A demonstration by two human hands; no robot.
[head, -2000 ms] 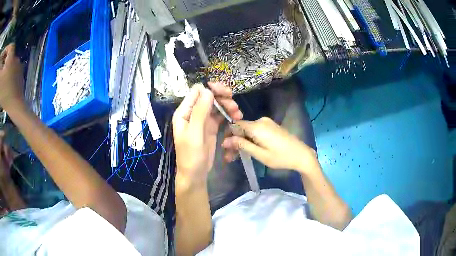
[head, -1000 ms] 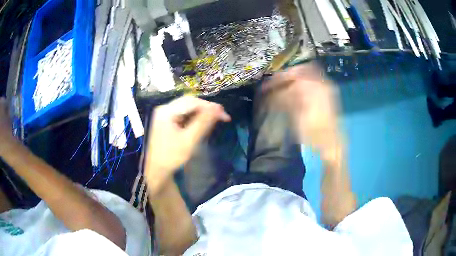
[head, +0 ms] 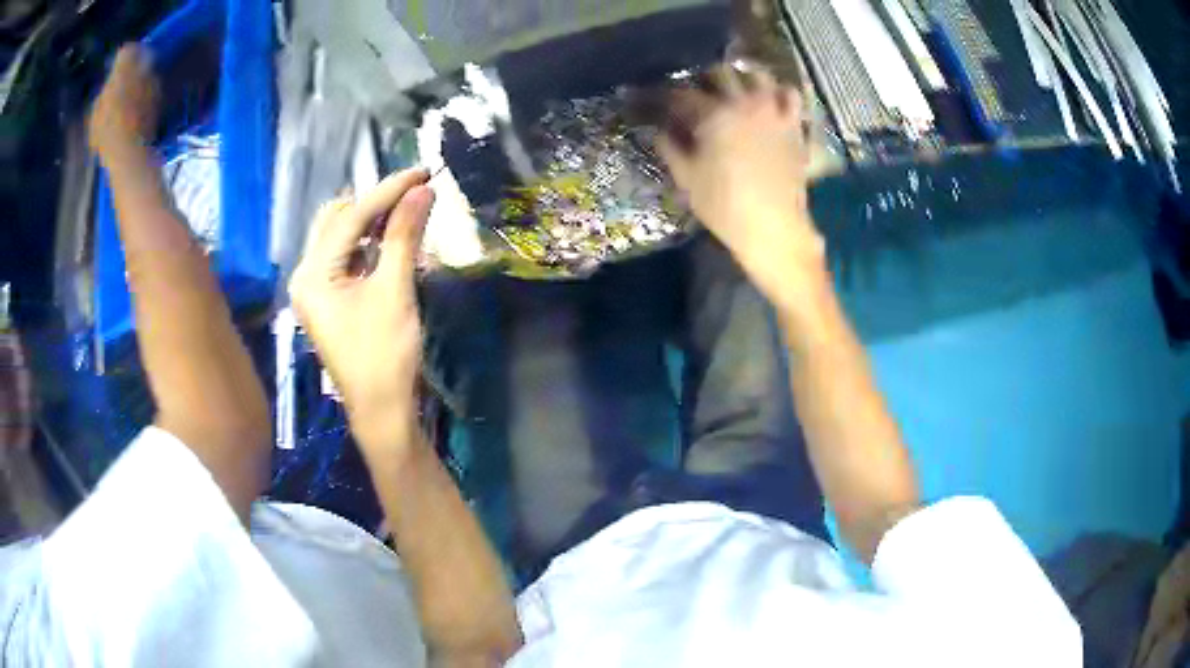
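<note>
My left hand (head: pixel 359 287) is at the left of the scrap tray, thumb and index fingertips close together beside the crumpled white paper or tape (head: pixel 454 222). Whether something thin is between them cannot be told. My right hand (head: pixel 744 163) is blurred, palm down over the right part of the offcuts, its fingertips near the dark machine edge; whether it holds anything cannot be told. The offcuts (head: pixel 607 196), silver and yellow bits, lie in the tray. No strip is visible between my hands.
Strip bundles lie at the left (head: pixel 320 131) and right (head: pixel 868 72), with loose white strips (head: pixel 1096 78) farther right. A neighbour's arm (head: pixel 189 307) reaches over the blue parts bin (head: pixel 248 170). The grey machine body (head: pixel 522 26) is at the top. Blue floor (head: pixel 1018 418) shows at the right.
My hands have separated from the strip they held together. My left hand has moved left and up; my right hand has moved up over the offcuts. The neighbour's hand has moved over the blue bin.
</note>
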